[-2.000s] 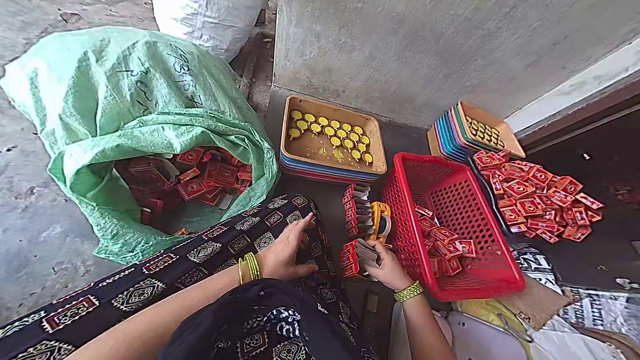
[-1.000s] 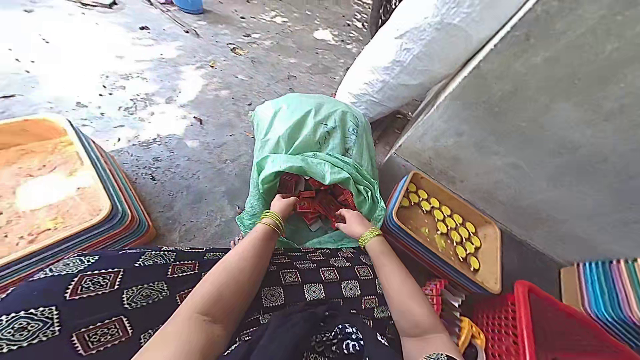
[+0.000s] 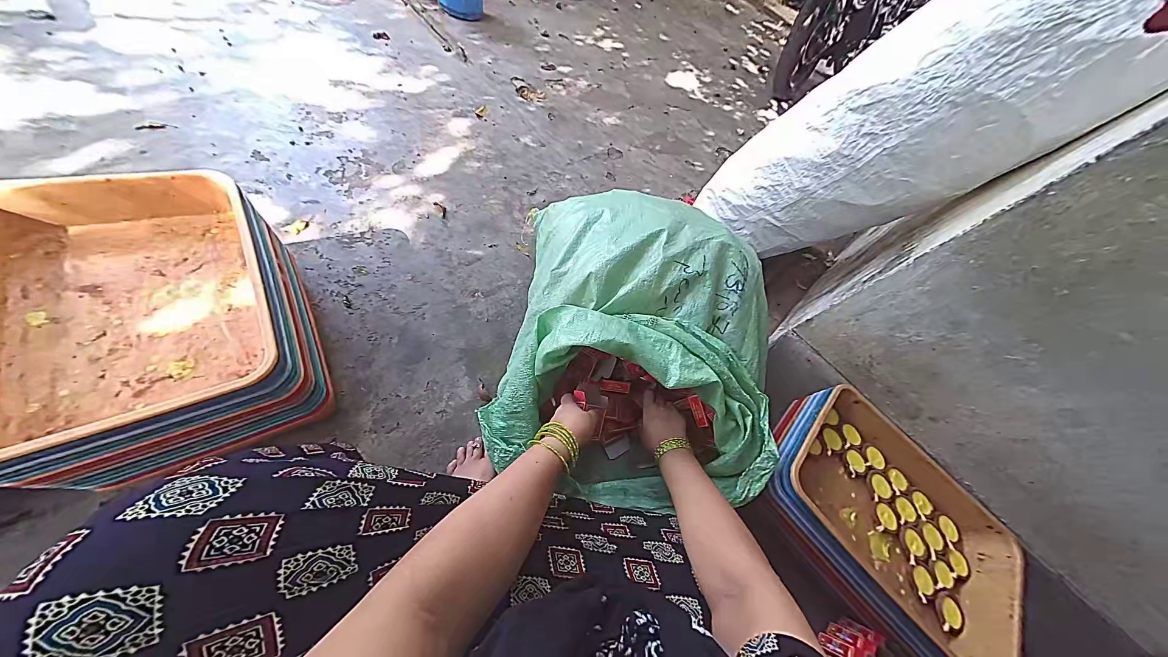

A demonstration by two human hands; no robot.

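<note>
A green woven plastic sack (image 3: 639,265) lies on the floor with its mouth facing me, and many small red cardboard boxes (image 3: 620,411) fill the opening. Both my hands reach inside it. My left hand (image 3: 577,420) is at the left of the opening, against a small red and grey box (image 3: 589,396); whether the fingers grip it is unclear. My right hand (image 3: 661,422) is among the boxes on the right, its fingertips partly hidden by them. Yellow-green bangles circle both wrists.
Stacked plastic trays (image 3: 246,301) stand at the left. Another stack at the right has a tan top tray (image 3: 995,557) holding several round yellow-topped pieces. A white sack (image 3: 849,146) leans behind, beside a grey wall (image 3: 1022,319). Red boxes (image 3: 849,639) show at the bottom right.
Two seconds ago my hands were outside the sack, the right one holding small boxes near the red basket. Both have since moved into the sack. The view has swung left.
</note>
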